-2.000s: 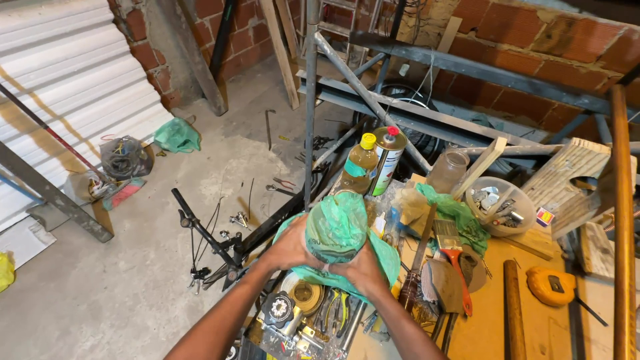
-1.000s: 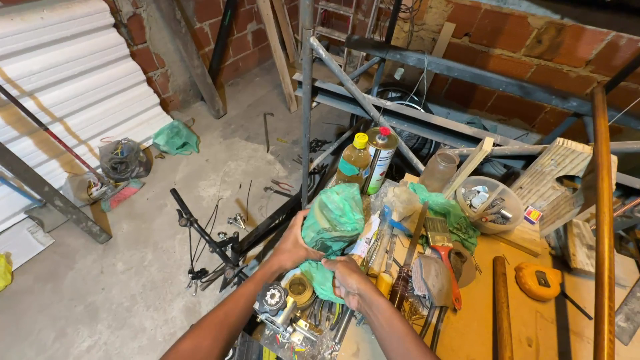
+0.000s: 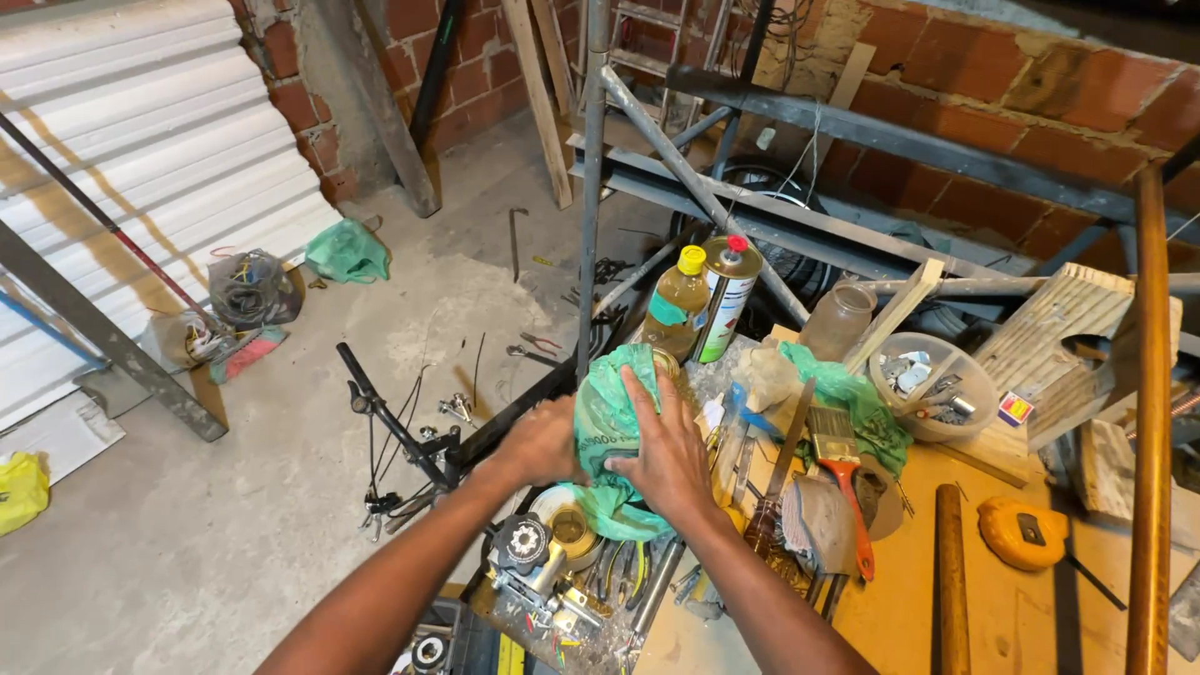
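A green plastic bag [image 3: 605, 412] is wrapped around an object whose shape is hidden, above the cluttered corner of the workbench. My left hand [image 3: 546, 441] grips the bundle from its left side, fingers partly hidden behind it. With fingers spread, my right hand [image 3: 661, 445] presses on its right side. Loose folds of the bag hang below, near a roll of tape [image 3: 567, 527] and pliers [image 3: 630, 570]. Just behind the bundle stand a bottle with a yellow cap [image 3: 677, 305] and a metal can with a red cap [image 3: 727, 295].
On the bench's right are a paintbrush [image 3: 839, 450], a plastic tub of small parts [image 3: 937, 389], a yellow tape measure [image 3: 1022, 532] and a wooden rod [image 3: 951, 581]. A metal frame [image 3: 591, 187] rises behind. Bicycle handlebars [image 3: 389, 422] and tools lie on the floor at left.
The bag was spread wide around the object at first; it is now gathered closely around it. My right hand has moved from the lower end of the bundle up to its right side.
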